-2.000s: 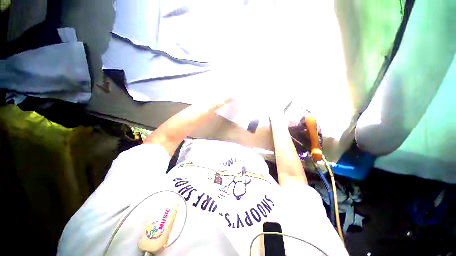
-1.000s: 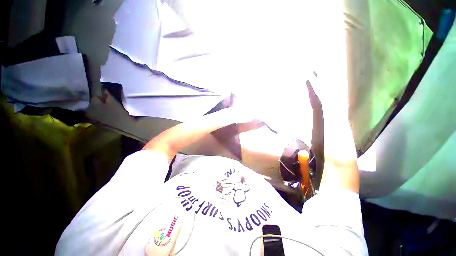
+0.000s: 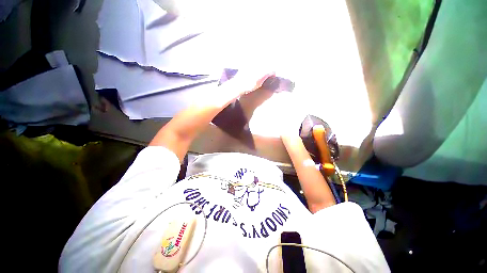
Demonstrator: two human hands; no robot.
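Note:
My left hand (image 3: 261, 86) is over the pressing table, its fingers at a small dark piece (image 3: 283, 84); glare hides whether they grip it. A dark patch (image 3: 233, 120), cloth or shadow, shows below my left forearm. My right forearm reaches up beside the steam iron; my right hand (image 3: 288, 139) is mostly lost in glare, so its fingers cannot be read. The steam iron (image 3: 320, 143) stands at the right of the table with its orange handle free of any hand. Pale garment panels (image 3: 155, 88) with a dark edge lie at the left.
Pale pressed pieces (image 3: 48, 98) hang at the far left. The iron's cable and blue hose run down beside my right arm. Green-white sheeting (image 3: 432, 117) borders the table's right side. Strong glare hides the table's middle and top. Yellow cloth (image 3: 48, 170) is below left.
My right arm reached up past the iron a second ago and is now drawn back down and left. My left hand has moved up, to the small dark piece. The iron appears higher in view.

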